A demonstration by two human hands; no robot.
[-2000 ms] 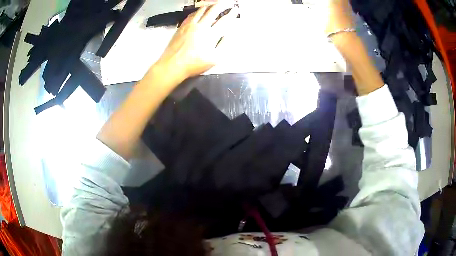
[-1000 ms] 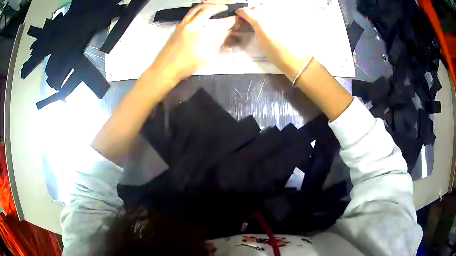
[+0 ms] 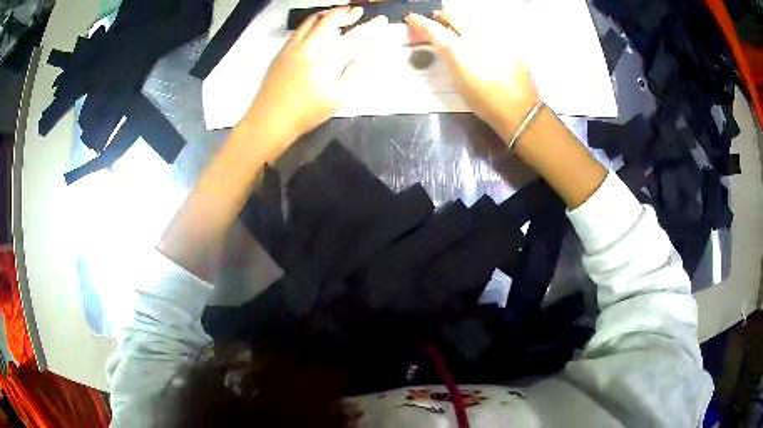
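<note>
A flat black strip (image 3: 376, 14) lies across the white machine bed (image 3: 251, 94) at the top edge of the picture. My left hand (image 3: 314, 71) is on its left part, with the fingertips on the strip. My right hand (image 3: 477, 67), with a thin bracelet at the wrist, has its fingertips at the strip's right part. Both hands press or hold it; glare washes out part of the fingers. The needle area cannot be made out. A heap of black strips (image 3: 393, 242) lies between my forearms.
Long black strips (image 3: 142, 50) are piled at the left, one reaching onto the bed. Short black pieces (image 3: 669, 142) lie in a dense pile at the right. A shiny grey sheet (image 3: 418, 150) shows below the bed. Orange fabric (image 3: 42, 393) is at the lower left, beyond the table rim.
My right hand has come from the far right to the strip, beside my left hand. The strip and both hands have shifted slightly right since one second ago.
</note>
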